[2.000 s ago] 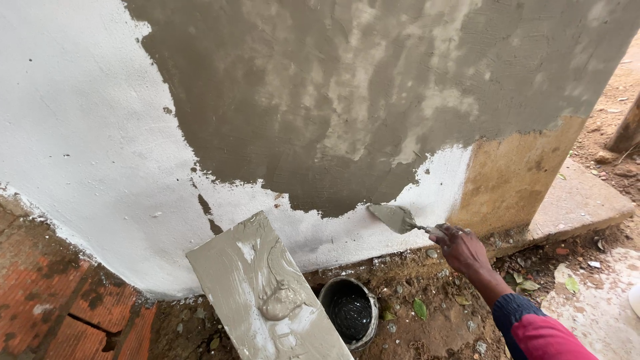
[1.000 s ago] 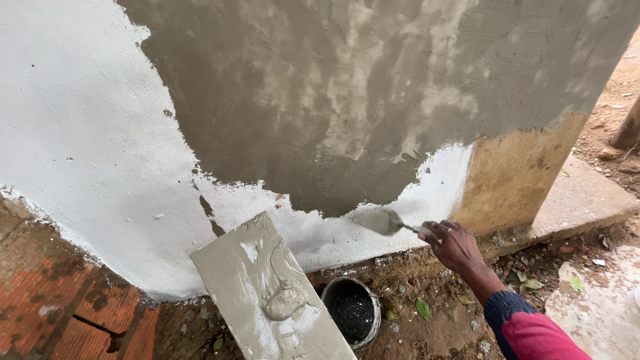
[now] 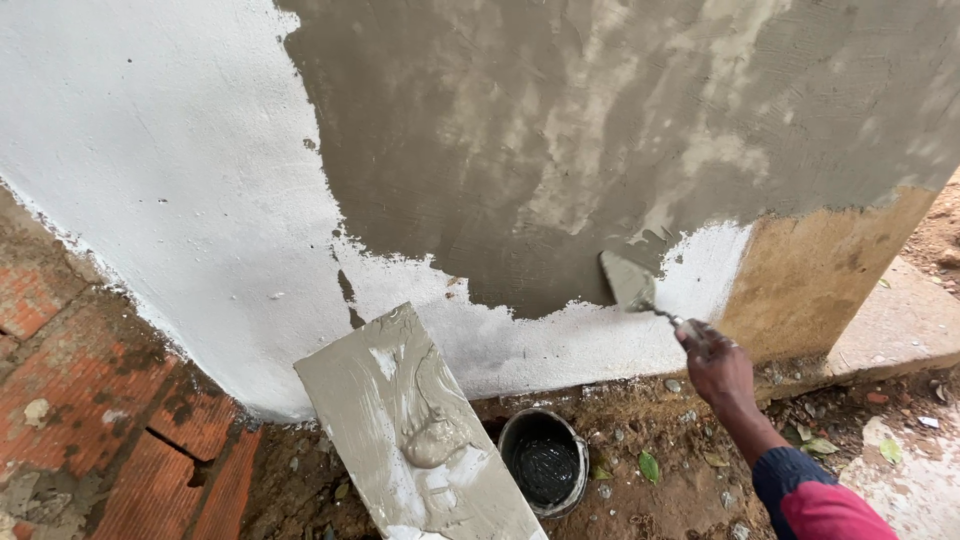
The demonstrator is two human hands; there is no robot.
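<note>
My right hand [image 3: 720, 367] grips the handle of a pointed trowel [image 3: 630, 282], whose grey-smeared blade lies against the lower edge of the grey coating [image 3: 465, 150] on a white-painted wall [image 3: 187, 172]. At the lower middle, a rectangular board [image 3: 352, 397] smeared with grey paste slants across the view, a wet lump of paste [image 3: 435, 441] on it. My left hand is not in view, and what holds up the board cannot be seen.
Beside the board's right edge, a round bucket [image 3: 544, 463] with dark, wet contents stands on the soil. Red hollow bricks [image 3: 157, 480] lie at lower left. The wall's lower right is bare tan [image 3: 817, 270], above a concrete ledge [image 3: 900, 322].
The trowel blade was low on the white strip one second ago; it now sits higher, tip pointing up and left, at the coating's edge. The board has stayed about where it was.
</note>
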